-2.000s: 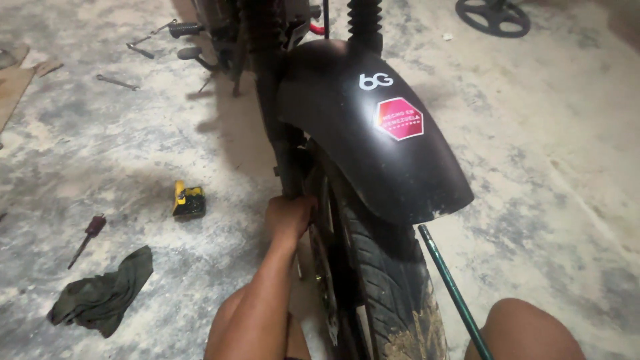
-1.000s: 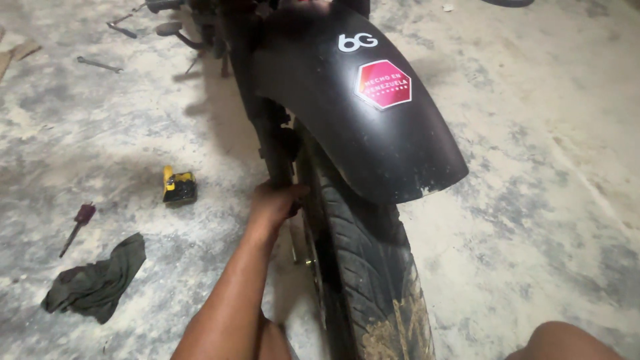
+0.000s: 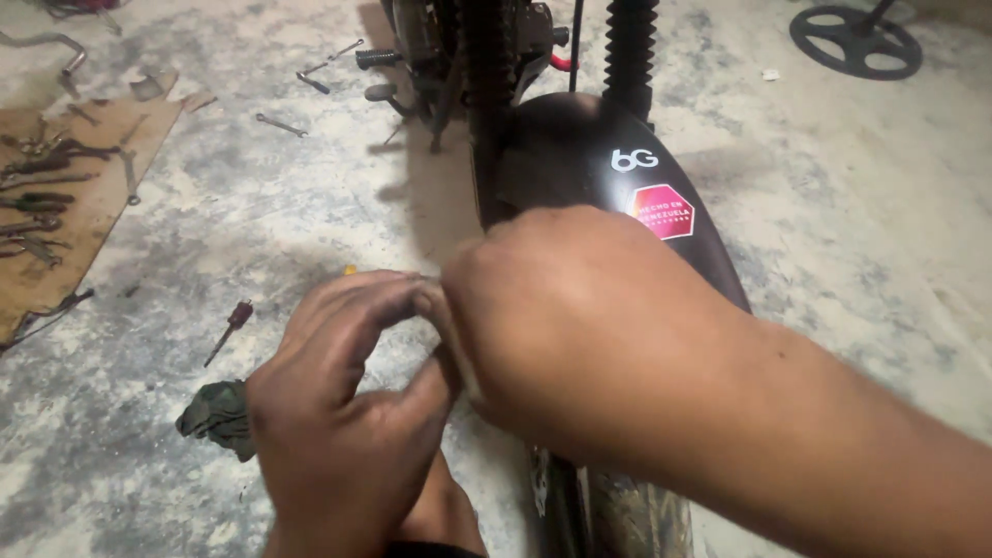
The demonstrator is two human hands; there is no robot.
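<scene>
My left hand (image 3: 349, 387) is raised at the centre, thumb and fingers curved round a gap, their tips meeting my right hand (image 3: 558, 310). The right hand is curled, back toward the camera, and its fingers are hidden. Whether either hand holds something small I cannot tell. Behind and below them stands the front wheel of a motorcycle; its muddy tyre (image 3: 639, 511) shows under my right forearm. The black front fender (image 3: 566, 147), with a pink hexagonal sticker, is partly covered by my right hand and forearm. Black rubber fork boots (image 3: 629, 62) rise beyond it.
A dark rag (image 3: 217, 418) and a screwdriver with a dark red handle (image 3: 231, 333) lie on the concrete floor at left. Cardboard (image 3: 101, 209) holds several hand tools. A wrench (image 3: 282, 125) lies farther back. A black steering wheel (image 3: 856, 43) is at the back right.
My left hand has left the fork's lower part beside the wheel and come up. My right hand has come into view and meets it. The view has shifted.
</scene>
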